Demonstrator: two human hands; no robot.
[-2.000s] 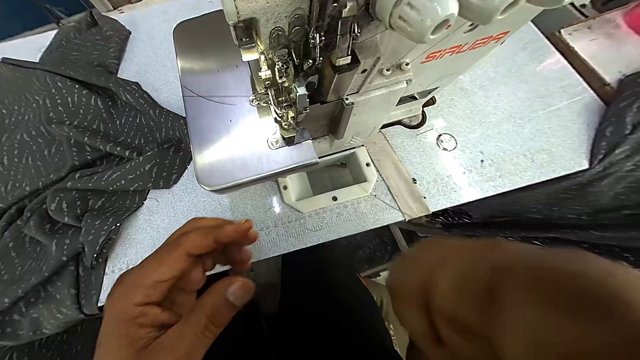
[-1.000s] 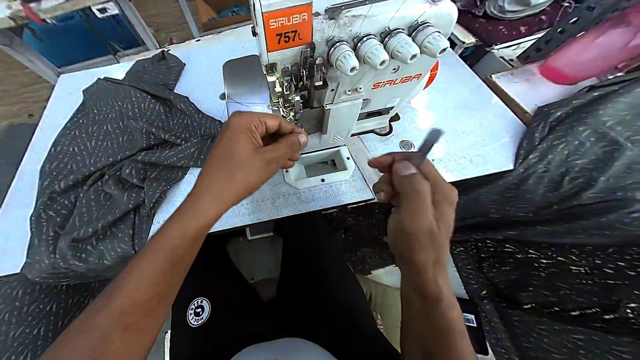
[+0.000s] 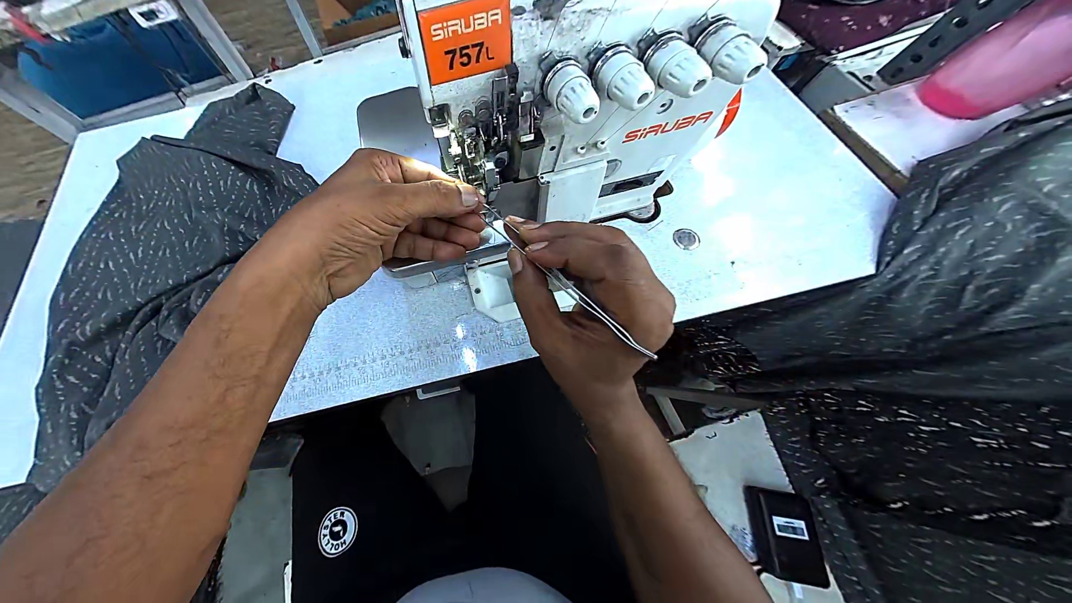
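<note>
My right hand point(image 3: 586, 301) grips a pair of metal tweezers point(image 3: 578, 293), whose tips point up and left to the fingertips of my left hand point(image 3: 402, 209). The thumb and index finger of my left hand are pinched together at those tips; whether a thread lies between them is too small to tell. Both hands are just in front of the needle and looper area point(image 3: 473, 159) of a white Siruba overlock sewing machine point(image 3: 569, 167). The machine's white-edged opening point(image 3: 494, 293) is partly hidden behind my right hand.
Dark patterned fabric point(image 3: 167, 209) lies on the left of the white sewing table point(image 3: 770, 209). More dark fabric point(image 3: 963, 251) drapes over the right side. A pink object point(image 3: 997, 67) stands on a side surface at the upper right. A black device point(image 3: 787, 536) lies at the lower right.
My hands have come together in front of the machine; one second ago they were apart, with the tweezers upright in my right hand. The view has tilted up since two seconds ago.
</note>
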